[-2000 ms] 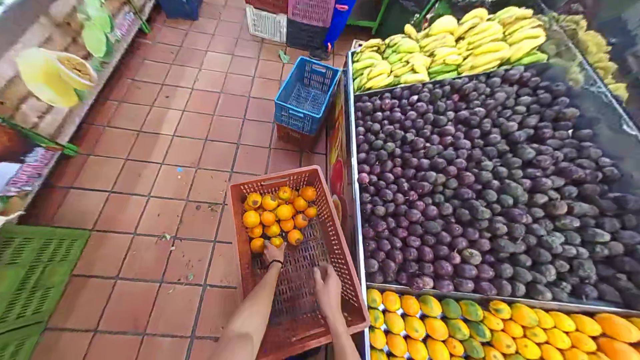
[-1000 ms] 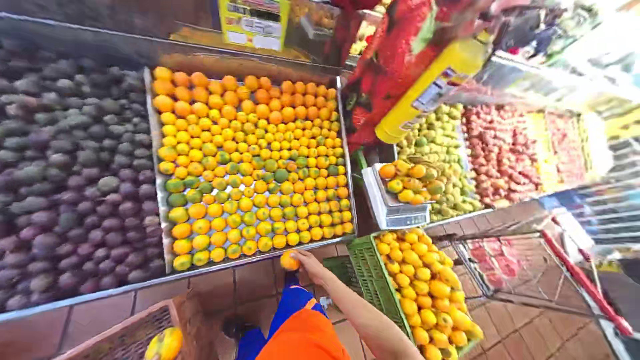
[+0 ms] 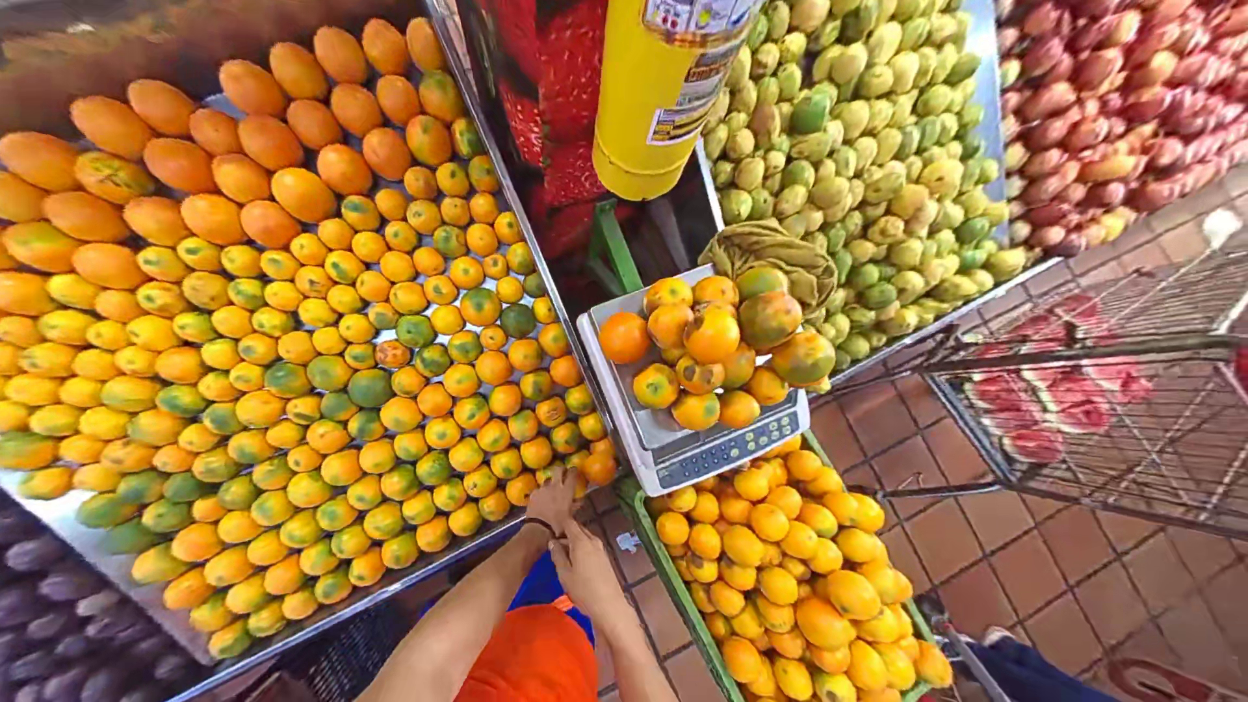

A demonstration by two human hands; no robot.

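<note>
My left hand, with a dark band at its wrist, reaches to the front right corner of the display of orange and green fruit. Its fingers are at the orange fruits there; whether it grips one cannot be made out. Close beside and below it, my right hand is near the left wrist, over the display's front edge, its fingers partly hidden. A white digital scale piled with orange and greenish fruit stands just right of the corner.
A green crate of yellow-orange fruit stands below the scale. A yellow cylinder hangs above. Green fruit and red fruit lie at the upper right. A wire cart stands right; a person's leg shows bottom right.
The view has turned from the floor crate to the fruit display and moved closer. One second ago my right hand held an orange fruit at the display's front edge; now both hands are at its corner.
</note>
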